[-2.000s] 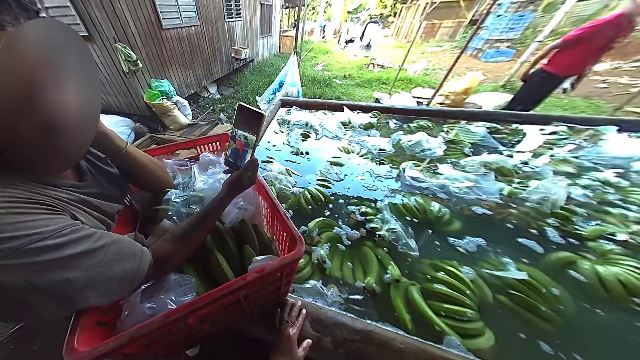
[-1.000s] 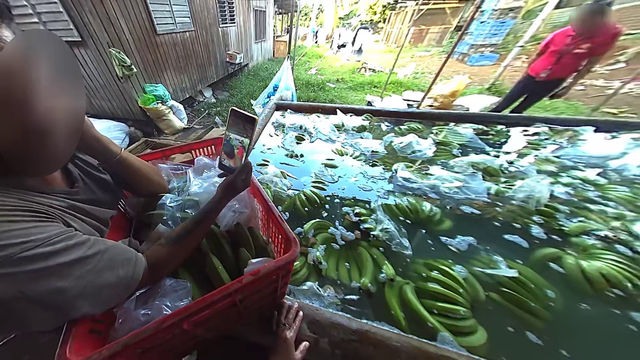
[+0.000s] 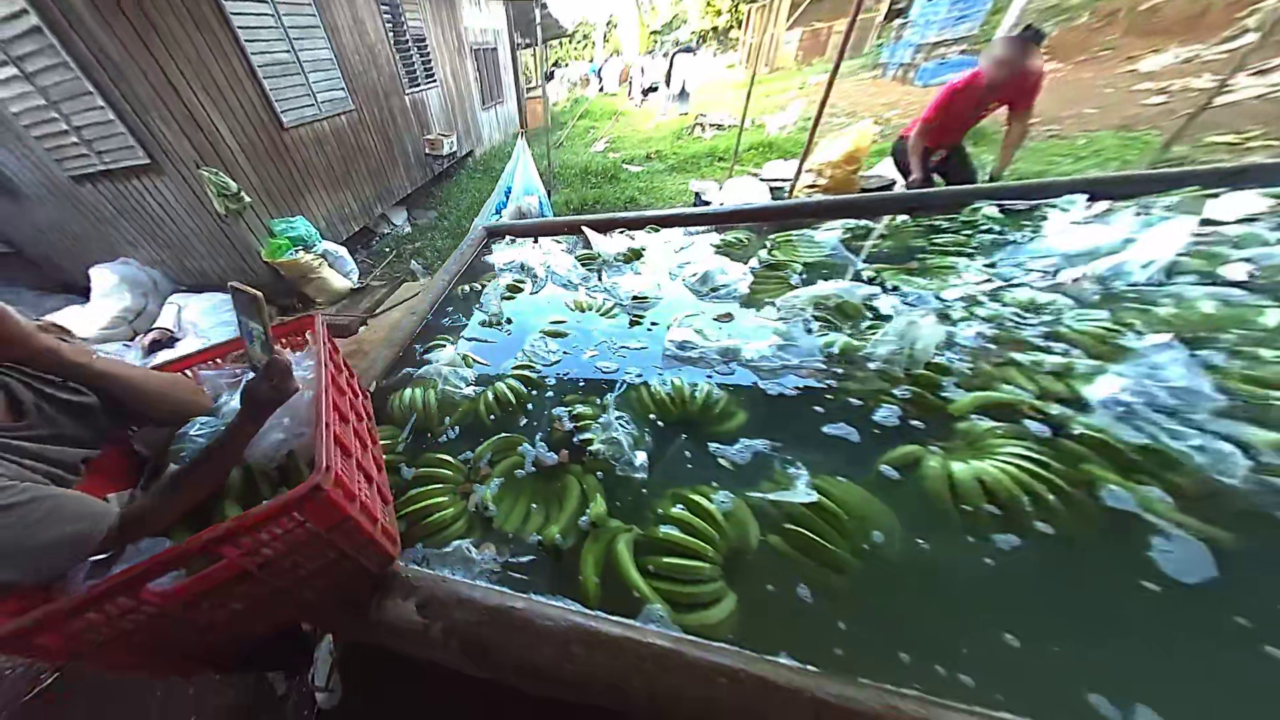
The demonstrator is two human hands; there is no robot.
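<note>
Neither my left hand nor my right hand shows in the head view. In front of me is a tank with a dark rim (image 3: 600, 640), filled with greenish water. Hands of green bananas (image 3: 690, 560) lie in the water, among clear plastic bags (image 3: 740, 340) and pale floating scraps. Against the tank's near left corner stands a red plastic crate (image 3: 350, 470) holding bananas and crumpled clear plastic (image 3: 290, 430). A seated person's hand (image 3: 268, 388) holds a phone (image 3: 252, 325) over the crate.
Another person in a red shirt (image 3: 965, 110) bends beyond the far rim. A hanging plastic bag (image 3: 520, 185) is by the far left corner. White sacks (image 3: 125, 300) and a filled tan sack (image 3: 318, 278) lie beside the wooden house wall (image 3: 190, 120).
The view has swung right. A hand at the near tank rim, seen in both earlier frames, is out of sight. The person in red, upright a second ago, is now bent over.
</note>
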